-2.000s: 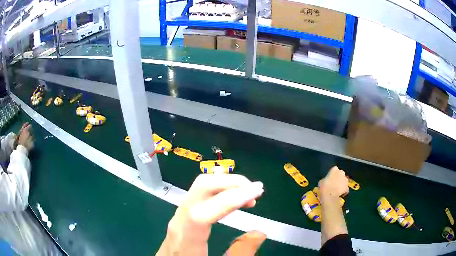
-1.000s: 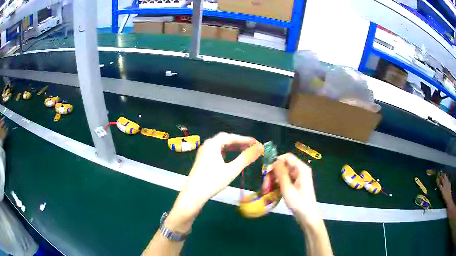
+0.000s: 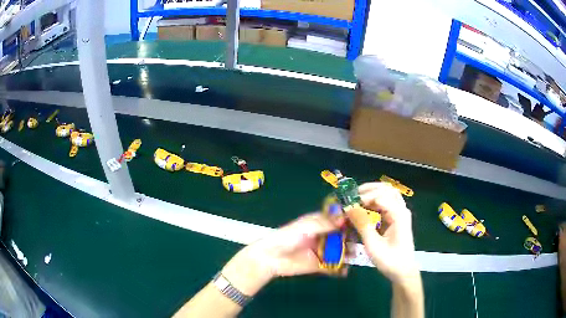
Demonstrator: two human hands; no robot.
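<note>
My left hand (image 3: 288, 245), with a metal watch on the wrist, holds a yellow housing shell (image 3: 332, 261) whose open side shows a bright blue block. The shell is blurred. My right hand (image 3: 390, 227) holds a small green circuit board (image 3: 349, 191) between thumb and fingers, just above the shell. Another yellow part (image 3: 372, 218) shows by the right fingers; I cannot tell whether it is held. The hands are close together over the near metal rail, and the wires between board and shell are mostly hidden.
Yellow shells (image 3: 243, 181) and flat yellow covers (image 3: 205, 169) lie along the green belt on both sides. A cardboard box (image 3: 406, 138) with clear bags stands beyond. A white post (image 3: 99, 105) rises at left. Parts of other people show at the left and right edges.
From bare and apart, my hands have come together with a shell and board. Since one second ago, the left hand has moved from the board to the shell, now showing its blue inside.
</note>
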